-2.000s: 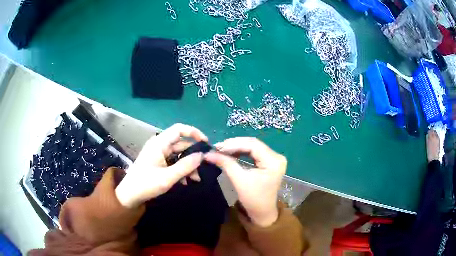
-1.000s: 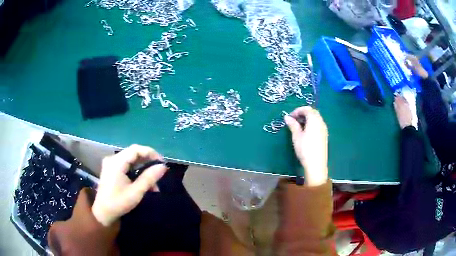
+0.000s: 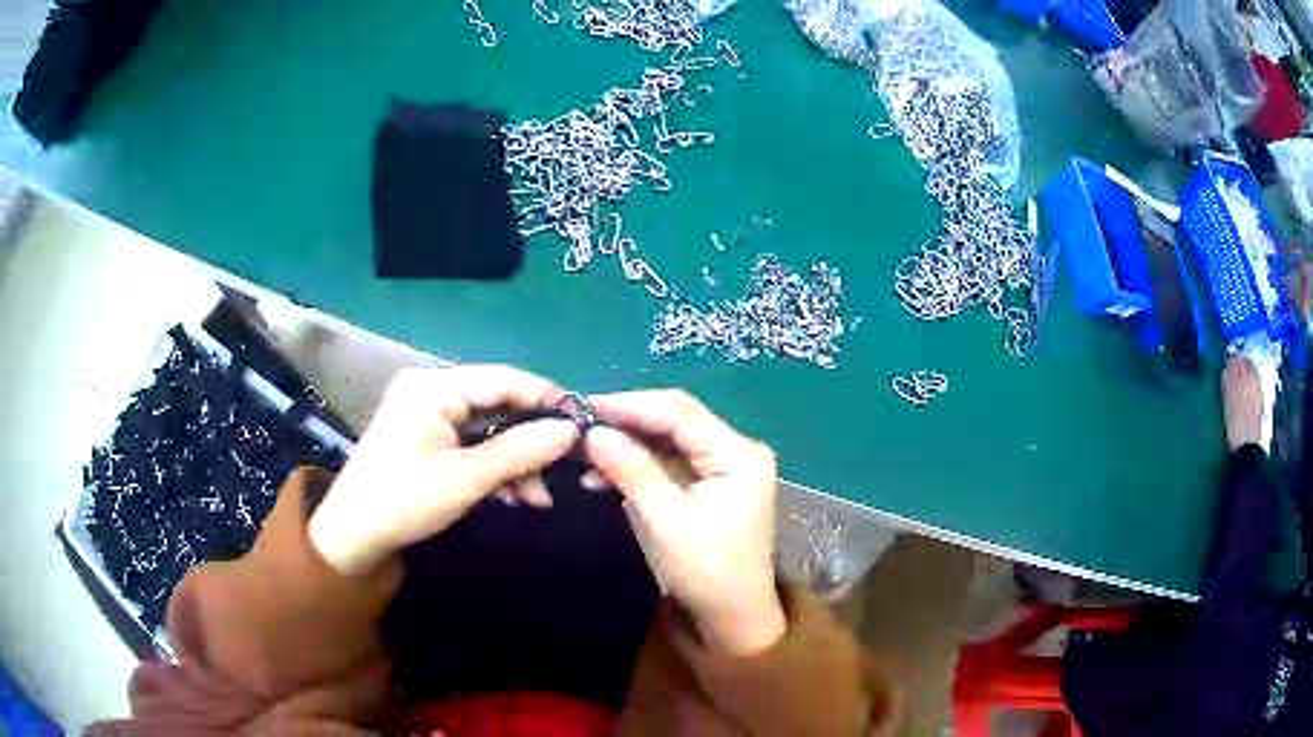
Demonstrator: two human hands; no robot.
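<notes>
My left hand (image 3: 447,458) pinches a short black strap piece, mostly hidden by the fingers, above my lap near the table edge. My right hand (image 3: 688,497) meets it fingertip to fingertip and pinches a silver wire hook (image 3: 575,405) at the end of the strap. Whether the hook is through the strap cannot be told. A square stack of black strap pieces (image 3: 448,192) lies on the green table (image 3: 778,144), beside a pile of silver hooks (image 3: 576,170). A pile of small metal fittings (image 3: 763,314) lies nearer the edge. A few loose hooks (image 3: 920,386) lie to its right.
A clear bag (image 3: 979,72) spills hooks at the right. Beyond are a blue tray (image 3: 1097,252) and a blue basket (image 3: 1231,252), with another person's hand (image 3: 1244,403) at it. A bin (image 3: 87,540) of black straps stands below left. A red stool (image 3: 1015,670) is at lower right.
My right hand went to the loose hooks at the right and has come back to my left hand with a hook. Fewer loose hooks lie there. The view shifted and returned.
</notes>
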